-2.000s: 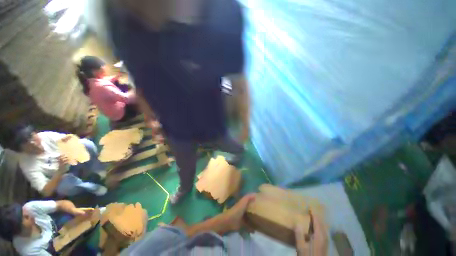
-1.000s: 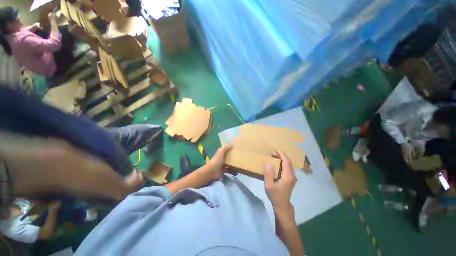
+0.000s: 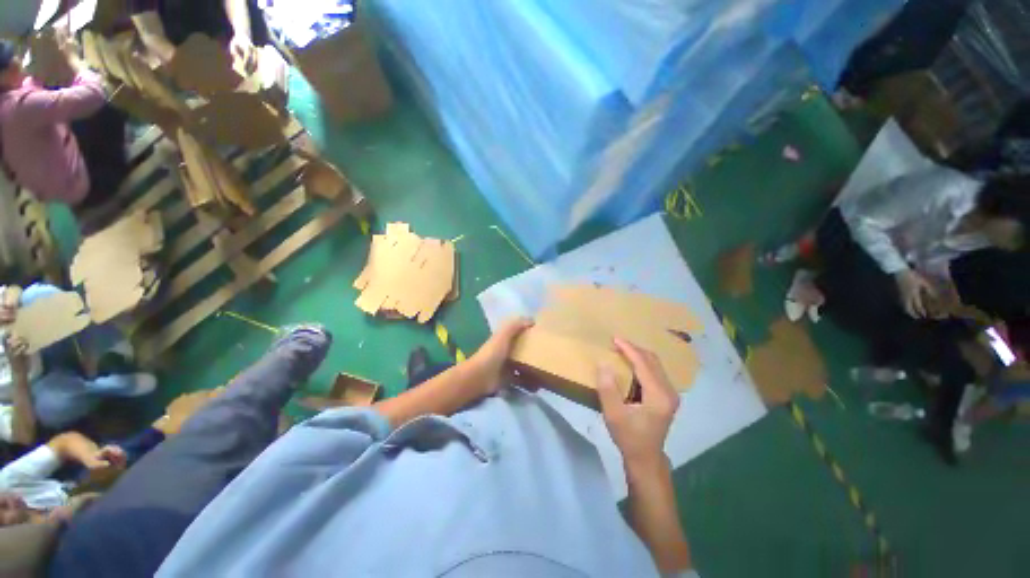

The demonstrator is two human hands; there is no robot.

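A brown mailer box (image 3: 565,359) is held in front of my body, its shallow front wall facing me. Its broad box lid (image 3: 633,320) stands open on the far side, over a white sheet (image 3: 712,416) on the floor. My left hand (image 3: 498,356) grips the box's left end. My right hand (image 3: 639,395) grips the right end, thumb and fingers at the corner. The undersides of the box and the fingertips beneath it are hidden.
Die-cut blanks (image 3: 409,273) lie stacked on the green floor. A wooden pallet (image 3: 243,254) with cardboard is at left. A blue plastic-wrapped stack (image 3: 542,124) stands ahead. People sit at left and right (image 3: 904,226); a person's leg (image 3: 215,452) is close at left.
The view has swung down and settled on the box. The standing person has shifted left, with mainly a leg now showing. Both hands still hold the box.
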